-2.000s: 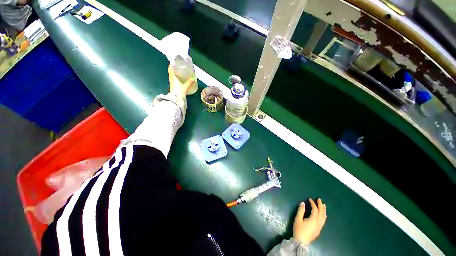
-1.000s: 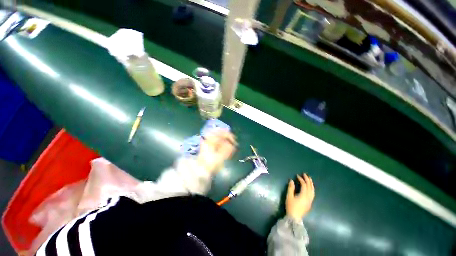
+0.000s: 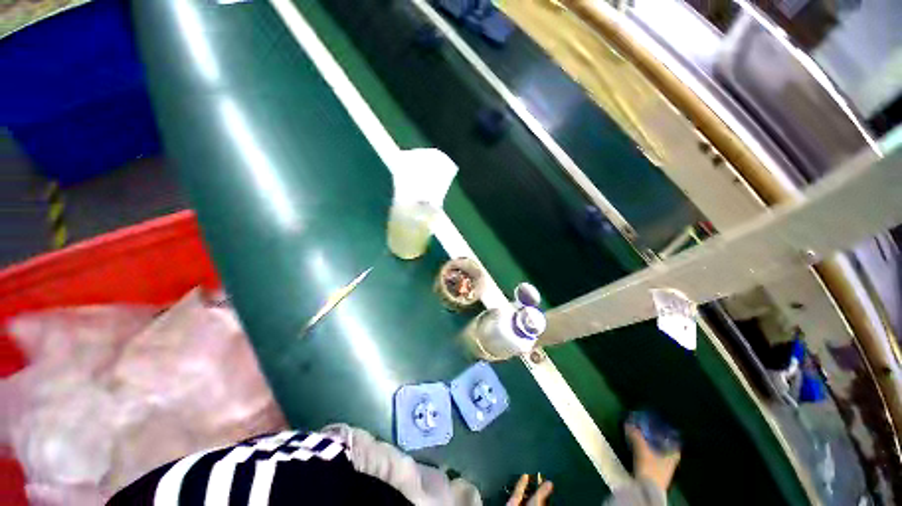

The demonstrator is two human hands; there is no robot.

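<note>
Two blue-grey socket adaptors lie side by side on the green bench, pins up, the left one (image 3: 423,415) and the right one (image 3: 481,396). My right hand (image 3: 655,463) reaches over the pale rail to the belt, its fingers around the near side of a dark blue adaptor (image 3: 653,432). My left hand (image 3: 529,490) is at the bottom edge, mostly cut off. Only some fingers show, beside a small yellowish tip, so its hold is unclear. The bottle with the silver-grey cap (image 3: 502,331) stands by the post. The air blow gun's body is not visible.
A small parts tin (image 3: 460,284) and a yellowish bottle (image 3: 408,232) under a white cloth (image 3: 423,178) stand along the rail. A slim yellow stick (image 3: 338,300) lies left. A red tote (image 3: 119,242) with clear bags and a blue bin (image 3: 84,94) are left. The pale post (image 3: 603,308) crosses the belt.
The view has turned and shifted. My left hand has moved off the two adaptors to the bottom edge. My right hand has gone from the bench to the adaptor on the belt.
</note>
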